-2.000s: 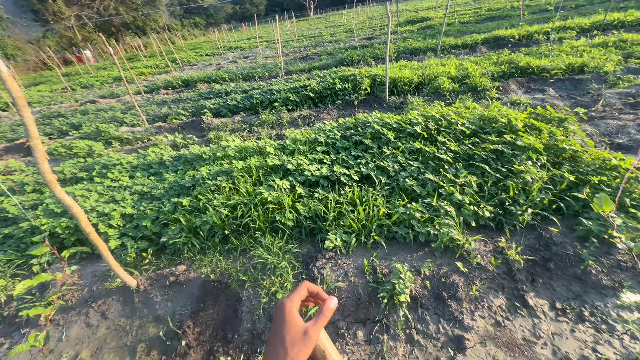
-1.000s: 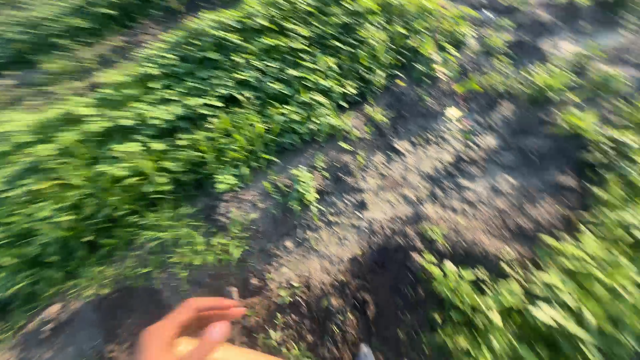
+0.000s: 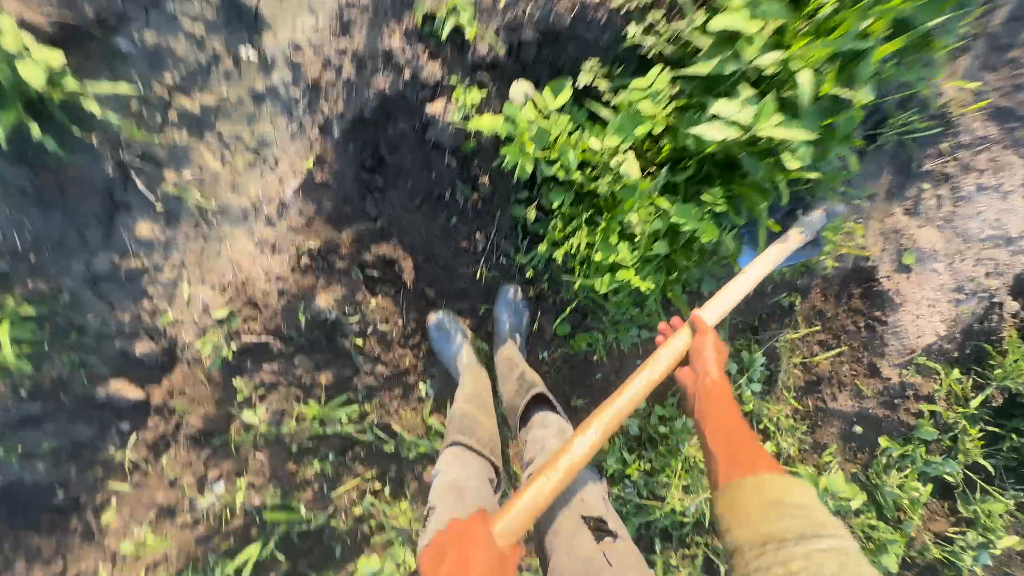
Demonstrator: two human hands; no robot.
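Observation:
A long wooden handle (image 3: 608, 424) of a hoe-like tool runs diagonally from the bottom centre to the upper right. My left hand (image 3: 470, 547) grips its near end at the bottom edge. Farther along, my right hand (image 3: 698, 352) is wrapped around the shaft, with fingertips showing on its far side. The metal head (image 3: 788, 248) at the far end is partly hidden by leaves and blurred, beside a clump of leafy green plants (image 3: 640, 176).
My two boots (image 3: 472, 332) stand side by side on dark, loose soil. Low weeds (image 3: 336, 416) grow around them. A pale strip of dry ground (image 3: 952, 232) lies at the right, and more leafy plants (image 3: 36, 72) at the upper left.
The view has swung down steeply from the field rows to my feet. Both hands and the long tool handle are now in sight; earlier frames show one hand near the bottom edge.

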